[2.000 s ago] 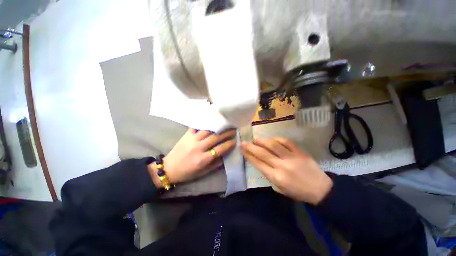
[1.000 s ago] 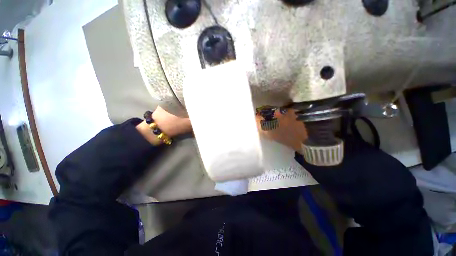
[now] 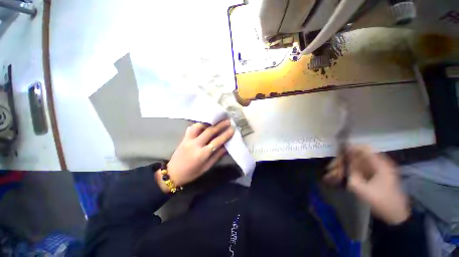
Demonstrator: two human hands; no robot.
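A grey-beige panel [image 3: 113, 113] lies on the white table with bright white pocket cloth [image 3: 168, 98] over it. A strip of the white cloth hangs past the table's front edge. A small grey-beige strip [image 3: 241, 123] lies beside the white cloth. My left hand [image 3: 201, 150] rests on the work, its fingertips closed on the white cloth. My right hand [image 3: 375, 180] is blurred, at the front edge to the right, closed around the dark handles of the scissors [image 3: 345, 128]. Their blurred blades point away from me over the table.
The machine head [image 3: 297, 20] stands at the upper right above the yellow-brown bed [image 3: 287, 78]. A printed ruler [image 3: 297, 145] runs along the front edge. A black object [image 3: 445, 110] stands at far right, with grey cloth [image 3: 433, 175] below. Brown edging [image 3: 50, 95] is at left.
The scissors have left the tabletop and are in my right hand, which has moved right. The cloth and my left hand are clear of the machine head. The view has shifted, showing the needle area.
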